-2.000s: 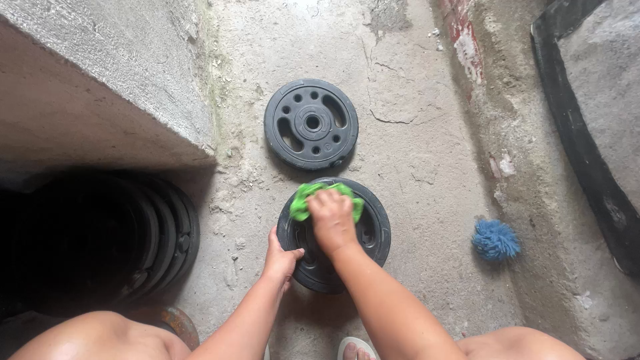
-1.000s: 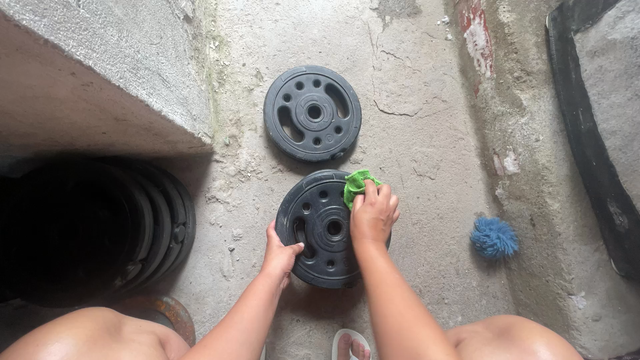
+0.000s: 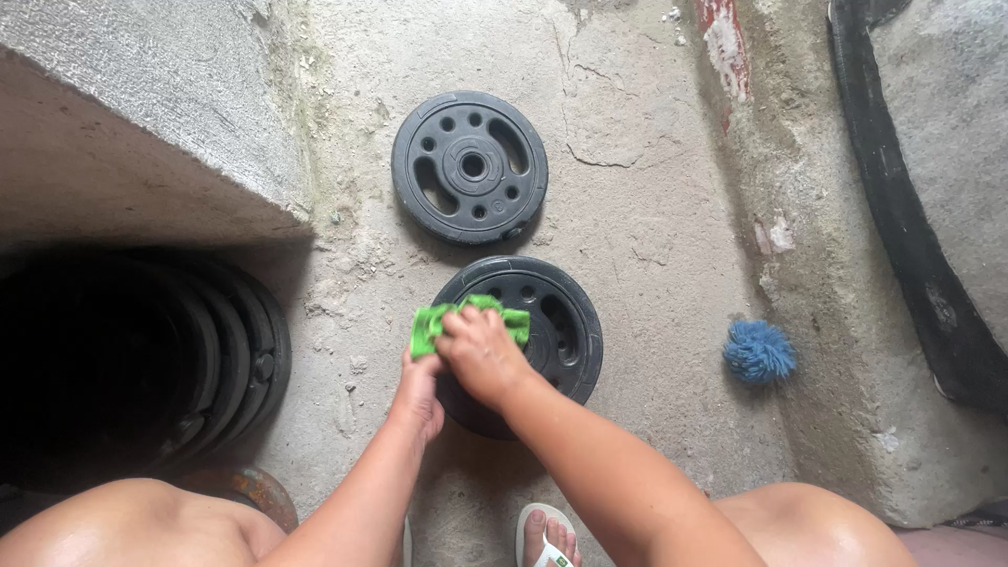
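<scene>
A black weight plate (image 3: 579, 315) lies between my feet and a second weight plate (image 3: 472, 167), which rests flat on the concrete just beyond it. My right hand (image 3: 482, 354) presses a green cloth (image 3: 429, 327) onto the upper left of the nearer plate, its fingers bunched over the fabric. At that plate's left edge is my left hand (image 3: 421, 394), its fingertips partly hidden by the cloth and the rim, so its hold is only partly visible. The cloth covers part of the plate's face.
Several black weight plates (image 3: 272, 339) stand in shadow at the left, below a concrete block's corner (image 3: 291, 205). A blue pom-pom-like ball (image 3: 760, 351) lies on the right. Farther right, a black strip (image 3: 898, 181) borders a grey surface. A rusty round object (image 3: 264, 492) sits near my left knee.
My right hand and the green cloth have moved from the nearer plate's upper right to its upper left, beside my left hand. The farther plate and the blue ball stay in place.
</scene>
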